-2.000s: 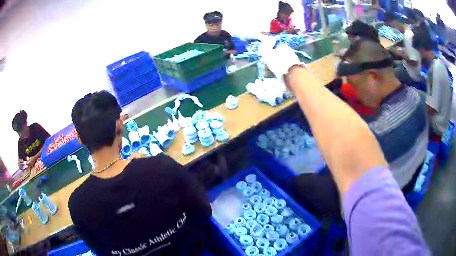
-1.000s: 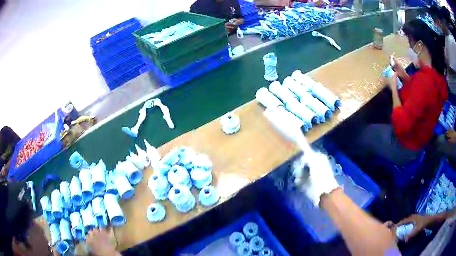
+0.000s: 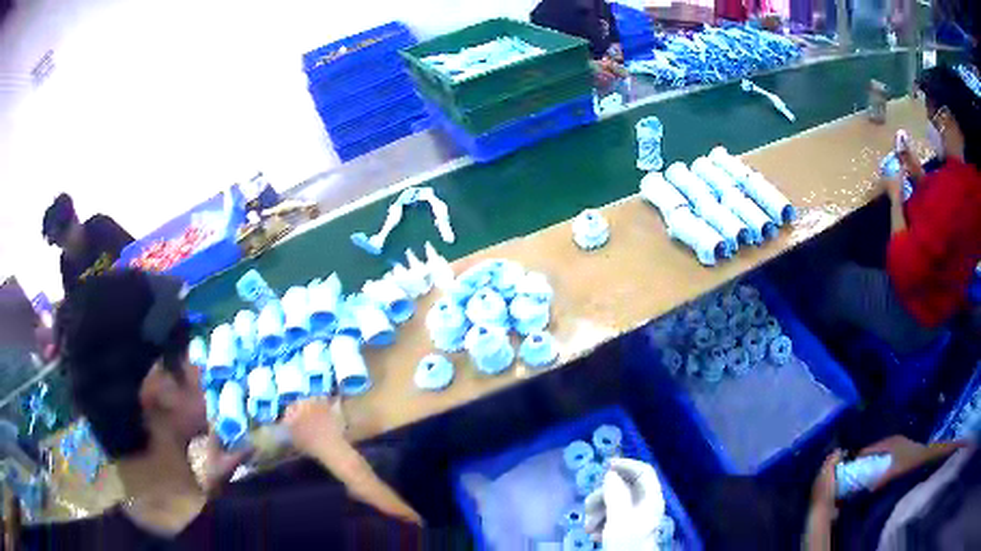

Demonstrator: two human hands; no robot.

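Note:
My right hand (image 3: 629,504), in a white glove, is at the bottom edge, over a blue crate (image 3: 473,497) of short pale-blue ringed parts (image 3: 608,438). The hand is partly cut off, and I cannot tell whether it grips a part. My left hand is out of the picture. Several pale-blue tubes (image 3: 737,199) lie side by side on the brown bench (image 3: 602,296), open ends towards me. One ringed part (image 3: 589,229) stands alone left of them. A heap of ringed parts (image 3: 489,312) stands further left.
A seated person (image 3: 118,398) at left handles upright tubes (image 3: 269,334). Another's hands (image 3: 850,484) hold a pale-blue part at lower right. A person in red (image 3: 936,237) sits at right. Behind the bench runs a green belt (image 3: 538,194); a second blue crate (image 3: 753,414) is below it.
My gloved hand has moved from beside the tubes down to the nearer blue crate. The view has turned, so the bench things appear further right and the person at left shows more.

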